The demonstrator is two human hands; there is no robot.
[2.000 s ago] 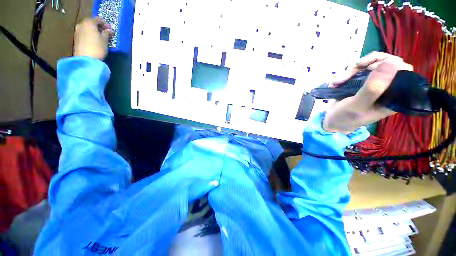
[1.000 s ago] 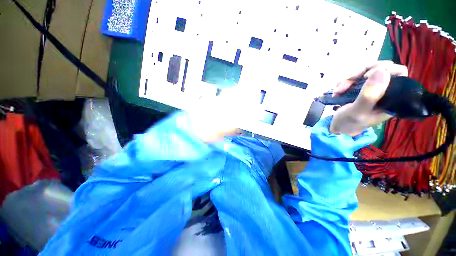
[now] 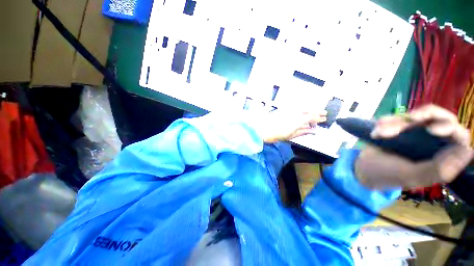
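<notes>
The white panel (image 3: 280,67) with many cutouts lies on the green bench. My left hand (image 3: 296,126) reaches across to the panel's lower right part, fingertips beside a dark cutout; the glare hides whether it holds a small piece. My right hand (image 3: 416,148) is blurred and grips the black electric screwdriver (image 3: 410,141). The screwdriver points left, its tip end near my left fingertips. Whether the tip touches anything cannot be told.
The blue screw tray (image 3: 124,9) stands at the panel's upper left. Red wire harnesses (image 3: 439,72) are heaped at the right. Brown cartons (image 3: 62,47) stand at the left, with clear plastic bags (image 3: 99,130) below. White panels (image 3: 384,244) lie in a carton at lower right.
My left hand has moved from the screw tray across to the panel's lower right. My right hand has moved right and down with the screwdriver, which now points left.
</notes>
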